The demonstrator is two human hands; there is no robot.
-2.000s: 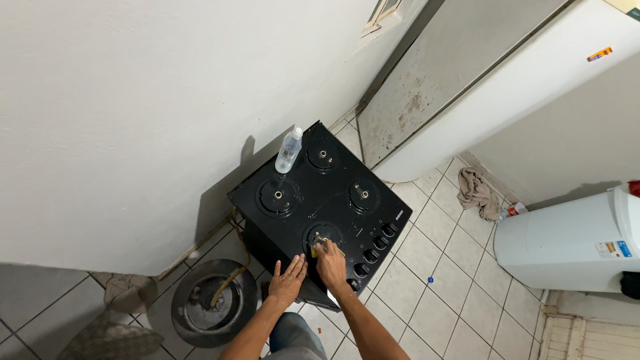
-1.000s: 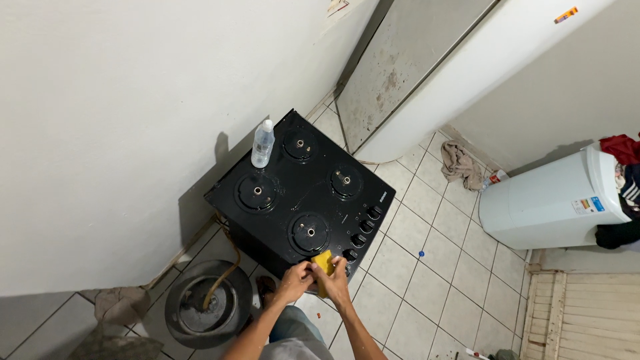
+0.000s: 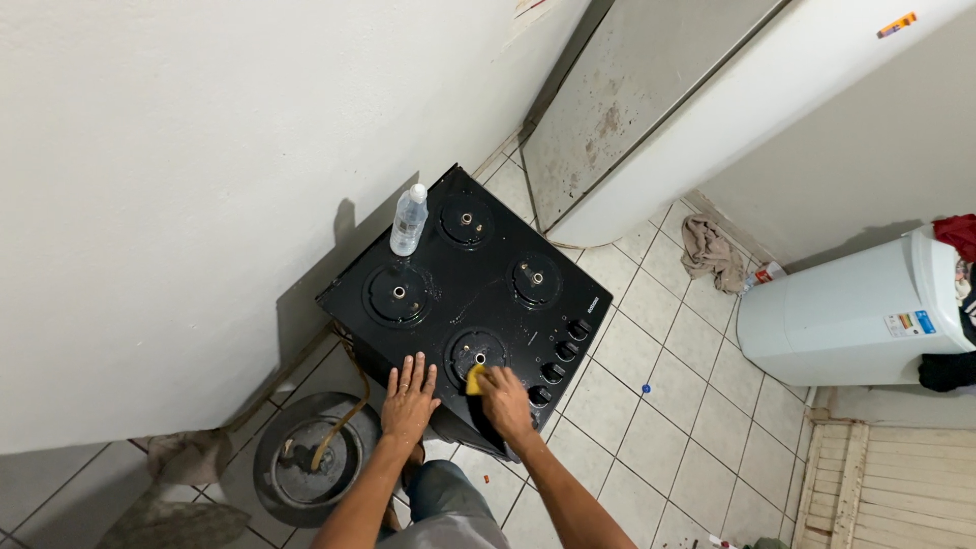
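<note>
A black four-burner gas stove (image 3: pixel 496 297) stands below me, its burner caps and grates off, with wet spots and small debris on its top. My right hand (image 3: pixel 505 404) grips a yellow sponge (image 3: pixel 475 379) against the near burner recess (image 3: pixel 479 352), beside the row of black control knobs (image 3: pixel 566 351). Flat on the stove's near left edge rests my left hand (image 3: pixel 410 396), its fingers spread and holding nothing. A clear plastic bottle (image 3: pixel 409 223) with a white cap and some liquid inside stands near the stove's far left edge.
A gas cylinder (image 3: pixel 267 465) with a hose (image 3: pixel 343 427) stands at the lower left, by the wall. Beyond the stove is a stained refrigerator (image 3: pixel 610 114). On the right are a crumpled cloth (image 3: pixel 711 253) on the tiles and a white washing machine (image 3: pixel 846 313) holding clothes.
Both hands were together on the yellow sponge at the stove's near edge a second ago. My left hand has let go and moved left; my right has carried the sponge to the near burner.
</note>
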